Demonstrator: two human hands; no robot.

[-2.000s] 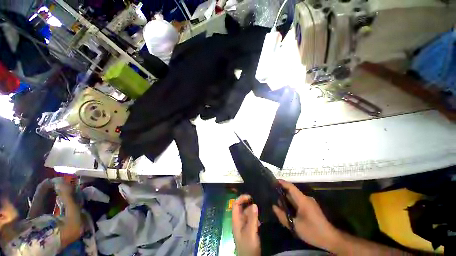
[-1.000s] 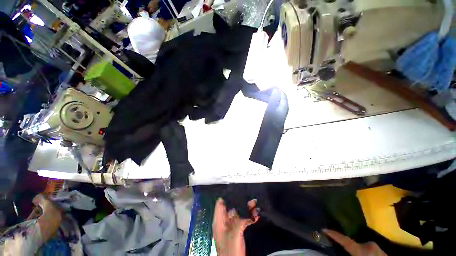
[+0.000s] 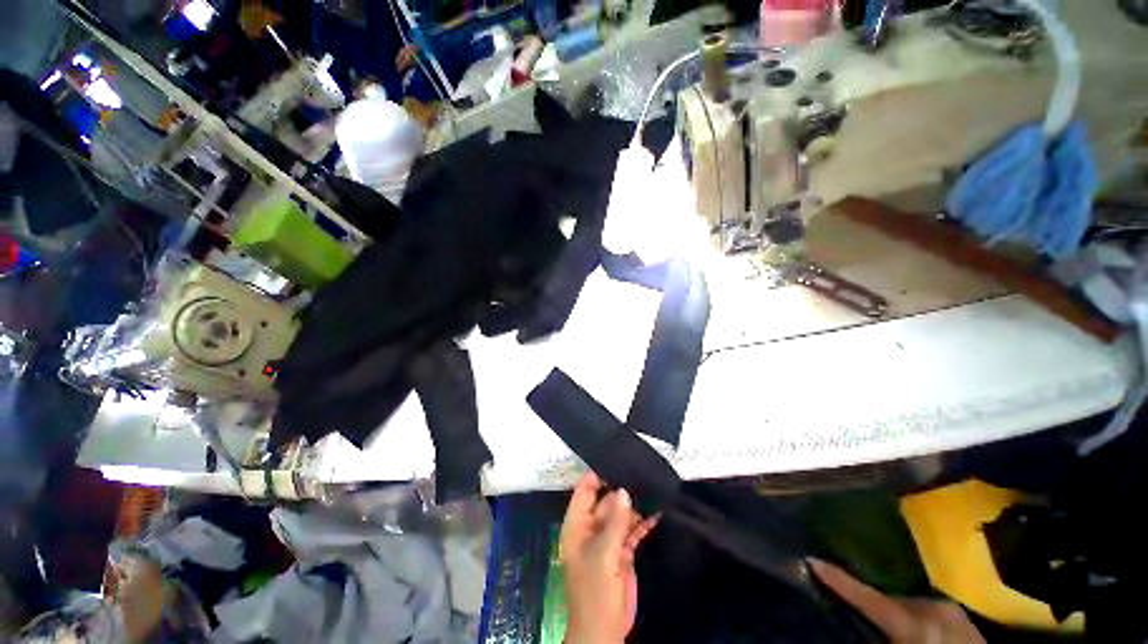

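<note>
A black fabric strip (image 3: 602, 434) reaches from the lap up over the front edge of the white table. My left hand (image 3: 602, 554) grips the strip near the table edge, thumb and fingers pinched on it. My right hand (image 3: 888, 610) is low at the right, cut off by the lower edge, around dark shears (image 3: 806, 576) that are hard to see against the black cloth. The blades point left along the strip; how far they are open cannot be told. Another black strip (image 3: 671, 359) lies under the machine's lamp.
A large black fabric heap (image 3: 453, 239) lies left of the sewing machine (image 3: 743, 164). A brown strip (image 3: 982, 258), a slim reddish tool (image 3: 841, 292) and a blue tassel (image 3: 1030, 195) are right. Yellow piece (image 3: 976, 554) below. A person's arm (image 3: 139, 591) shows at lower left.
The strip's free end has come back up over the table. Since the oldest frame, my right hand has moved right and down with the shears. The whole view has shifted slightly.
</note>
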